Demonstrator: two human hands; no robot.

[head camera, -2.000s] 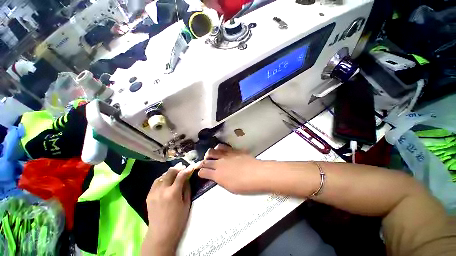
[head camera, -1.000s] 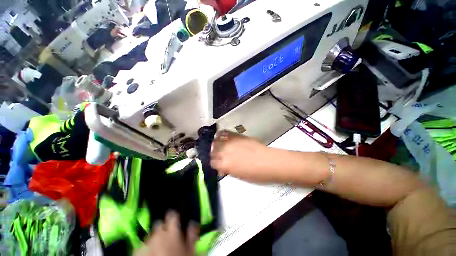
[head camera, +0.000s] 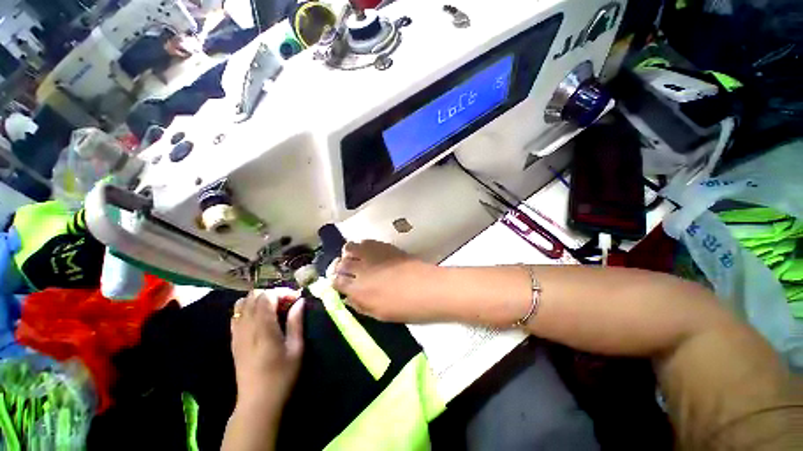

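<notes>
A black fabric panel point(head camera: 339, 388) with a neon-green panel point(head camera: 392, 407) at its lower right lies in front of the sewing machine point(head camera: 290, 167). A narrow neon-green strip point(head camera: 357, 339) runs from near the presser foot down over the black cloth. My left hand point(head camera: 266, 348) is on the black cloth left of the needle area, with something small and reddish at its fingertips. My right hand point(head camera: 374, 280) holds dark cloth beside the strip's upper end, right of the needle area. The needle tip is hidden.
The red-handled tool point(head camera: 533, 232) and the phone point(head camera: 607, 181) lie right of the work. A white carrier bag point(head camera: 718, 255) with green pieces is at far right. A red plastic bag point(head camera: 84, 326) and a clear bag of green strips point(head camera: 44, 405) are at left.
My left hand has moved up from the lower cloth to beside the needle area. The black cloth now spreads wider, and the green strip lies across it. My right hand stays near the needle.
</notes>
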